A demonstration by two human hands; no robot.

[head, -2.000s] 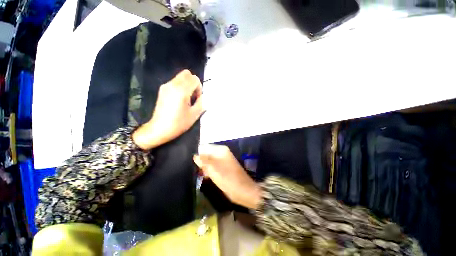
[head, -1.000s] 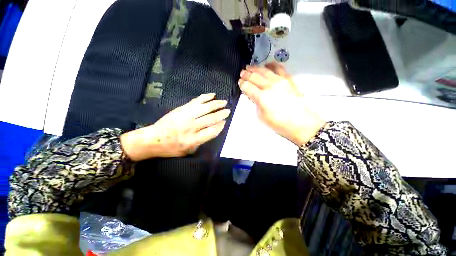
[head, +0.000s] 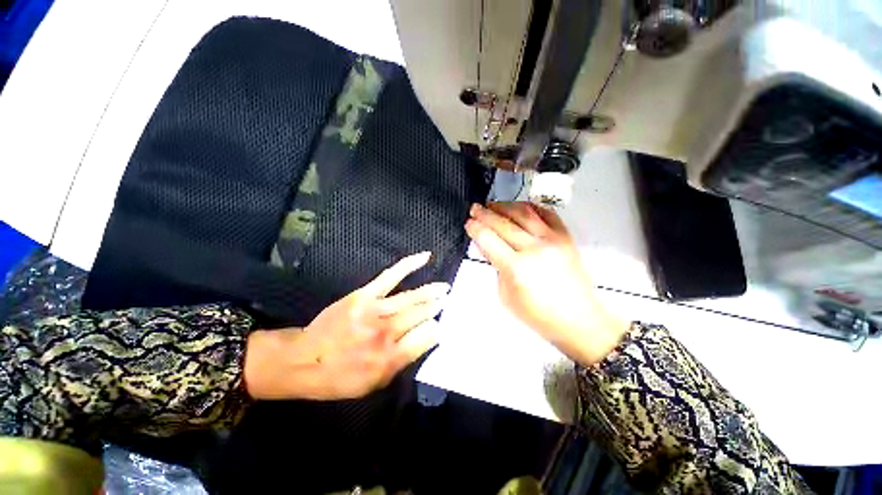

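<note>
The black mesh back panel (head: 232,126) lies on the white table, with a camouflage strip (head: 314,179) across it. Its right edge runs up to the needle area (head: 493,145) of the sewing machine (head: 455,58). My left hand (head: 363,334) lies flat on the panel's lower right part, fingers spread toward the edge. My right hand (head: 542,276) rests at the panel's right edge just below the needle area, fingertips together on or beside the edge. The needle tip itself is too small to tell.
A black smartphone (head: 687,232) lies on the machine bed right of my right hand. A white cylinder (head: 553,187) stands beside the needle area. The machine's dark control panel (head: 808,145) is at the upper right. Crinkled clear plastic (head: 145,472) is at the lower left.
The view has tilted up, showing more of the machine head. Since the oldest frame, my right hand has moved from the table's front edge up beside the needle area, and my left hand has flattened.
</note>
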